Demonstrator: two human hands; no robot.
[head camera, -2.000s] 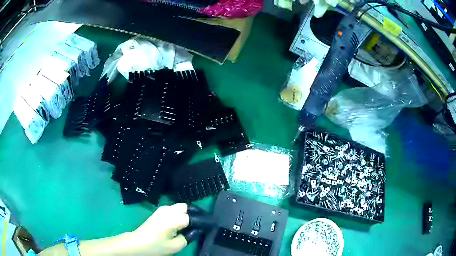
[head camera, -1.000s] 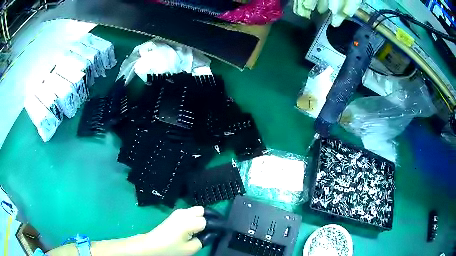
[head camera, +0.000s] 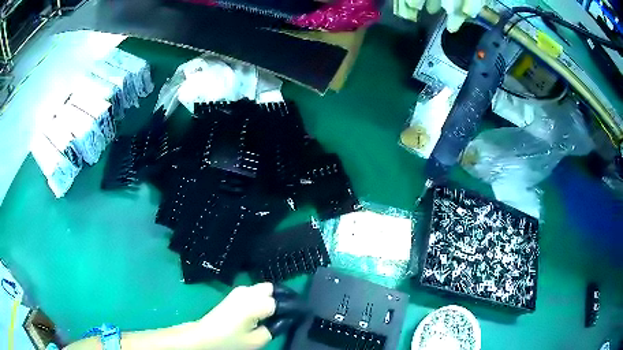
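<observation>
My left hand (head camera: 249, 316), with a blue band on its wrist, is at the left edge of the dark assembly fixture (head camera: 355, 301). Its fingertips look covered in black and grip the fixture's edge; their ends are hard to make out. The fixture holds a black finned part (head camera: 347, 335) in its lower slot, with two small metal pieces above it. The fixture's bottom is cut off by the picture's edge. My right hand is not in view. A heap of black finned parts (head camera: 225, 184) lies behind and left of the fixture.
Right of the fixture are a parts tray (head camera: 478, 249) and a round white screw dish (head camera: 447, 331). The electric screwdriver (head camera: 468, 113) points down near the tray. A clear bag (head camera: 374, 236) lies between heap and tray. White wrapped packs (head camera: 89, 116) stand at left.
The whole view has shifted right since the oldest frame, then slightly back left, as the camera moved. My left hand keeps its place at the fixture.
</observation>
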